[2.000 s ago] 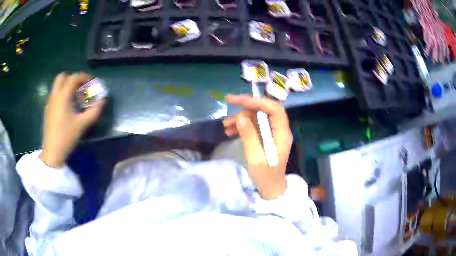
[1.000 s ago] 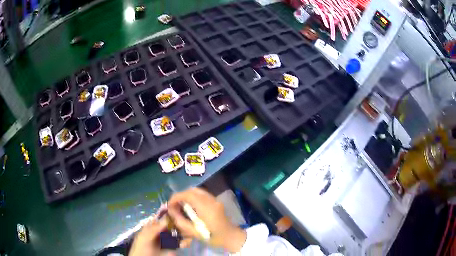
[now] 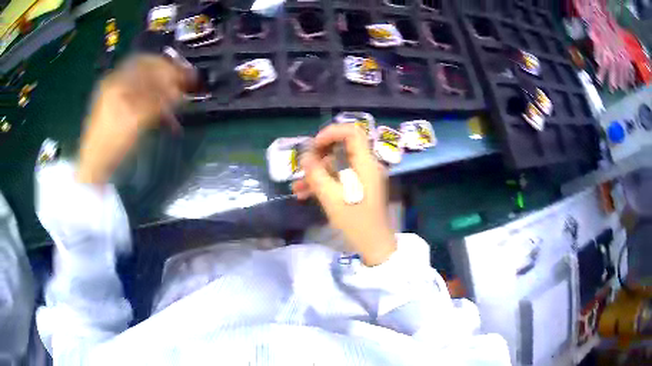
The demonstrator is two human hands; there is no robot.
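My right hand [image 3: 350,179] is over the bench's front strip, holding the tweezers [image 3: 351,187] with the pale handle end showing; their tips are hidden. Its fingertips are at the right edge of an open watch case [image 3: 284,159] lying on the mat. A row of three similar cases [image 3: 417,134] lies just beyond and right of the hand. My left hand [image 3: 136,107] is blurred at the left front corner of the black foam tray [image 3: 286,102]; whether it holds anything cannot be told. Dark screens and some yellow-and-white cases [image 3: 363,70] sit on the tray.
A second foam tray [image 3: 532,151] with a few cases stands at right. The white machine [image 3: 500,250] is at front right, and a grey unit with a blue knob [image 3: 616,131] is behind it. A single case [image 3: 48,151] lies beside my left sleeve. Small yellow pieces [image 3: 111,34] lie at far left.
My hands were together at the bench front one second ago and are now apart. The left is at the tray's corner. Another case now lies left of the three-case row, by my right hand.
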